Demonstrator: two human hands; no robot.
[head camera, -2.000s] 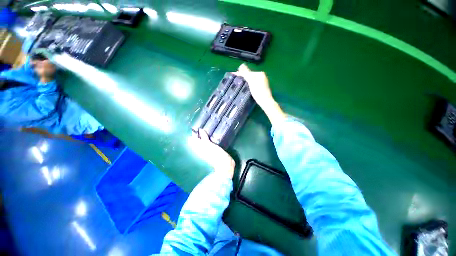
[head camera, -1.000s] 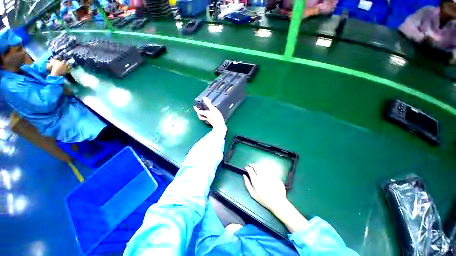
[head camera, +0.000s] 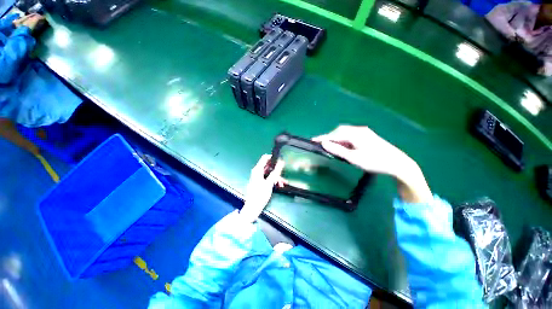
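Note:
A black protective sleeve (head camera: 315, 197), an empty open rectangle, is held just over the front of the green bench (head camera: 200, 121). My left hand (head camera: 261, 186) grips its left short side. My right hand (head camera: 363, 151) holds its far long side near the right, with the fingertips on the rim. The green bench shows through the opening. Three slim grey unsleeved devices (head camera: 270, 72) stand on edge side by side beyond the sleeve, untouched. A finished unit (head camera: 310, 33) lies flat behind them, partly hidden.
A finished unit (head camera: 500, 137) lies at the right, with part of another at the right edge. Bagged sleeves (head camera: 489, 247) lie at the lower right. A blue plastic bin (head camera: 103, 205) is beside the bench at left. A worker's blue sleeve (head camera: 13, 51) shows at upper left.
My left hand has left the standing devices and taken hold of the sleeve's left side. My right hand has moved to the far side. The view has tilted down.

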